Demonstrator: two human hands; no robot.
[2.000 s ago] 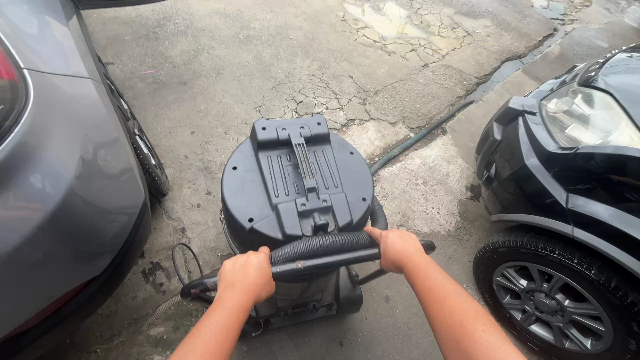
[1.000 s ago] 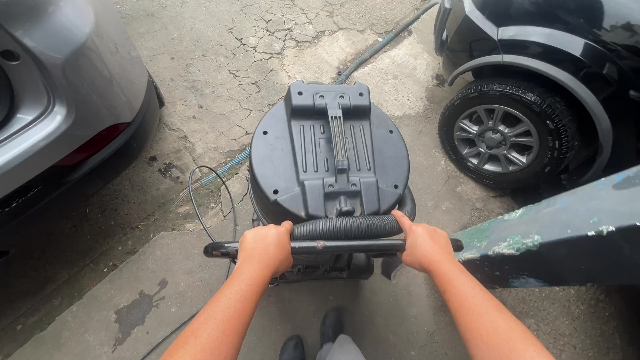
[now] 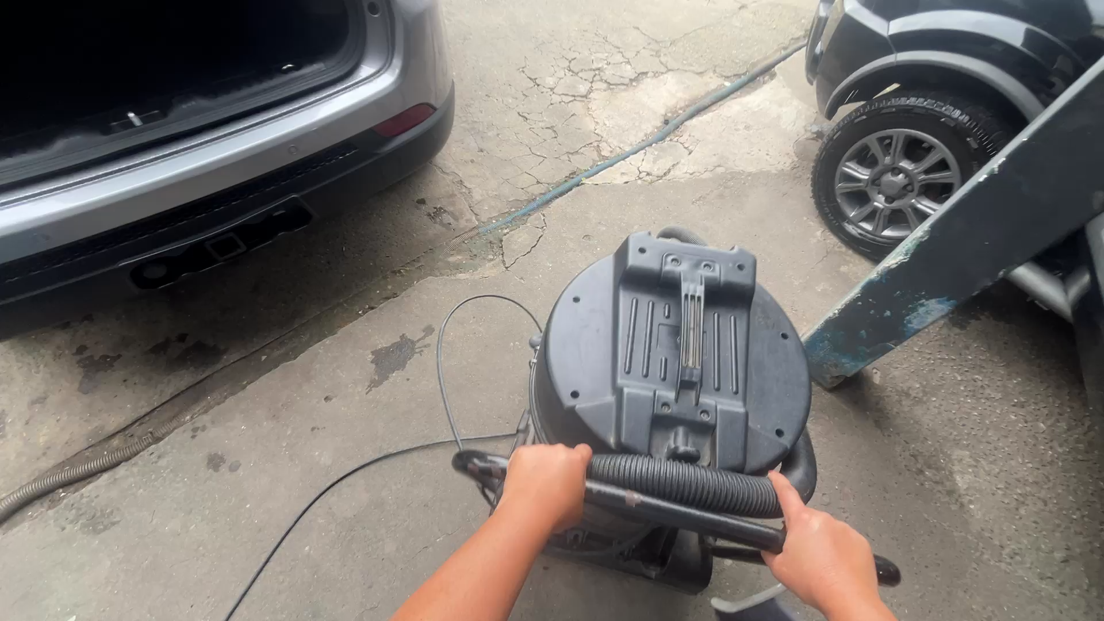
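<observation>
A wheeled canister vacuum cleaner with a round dark grey lid (image 3: 586, 345) stands just in front of me. Its black push bar (image 3: 681, 515) runs across the side nearest me. My left hand (image 3: 548, 487) is closed around the bar near its left end. Toward the right end, my right hand (image 3: 819, 543) grips the same bar, with a finger by the ribbed black hose (image 3: 686, 485). That hose lies along the bar between both hands. A thin black cable (image 3: 332, 485) loops out from the machine's left side and trails over the concrete. The vacuum's wheels are hidden.
A silver car's rear bumper (image 3: 259, 159) is at upper left, its boot open. A dark car's front wheel (image 3: 897, 183) stands upper right, behind a slanting painted post (image 3: 957, 250). A blue-grey hose (image 3: 638, 147) crosses the cracked concrete, and a ribbed grey hose (image 3: 78, 473) lies lower left.
The view has swung, now showing the silver car's open boot. Both hands have stayed on the push bar. The vacuum's bar, level in the view a second ago, now slants down to the right.
</observation>
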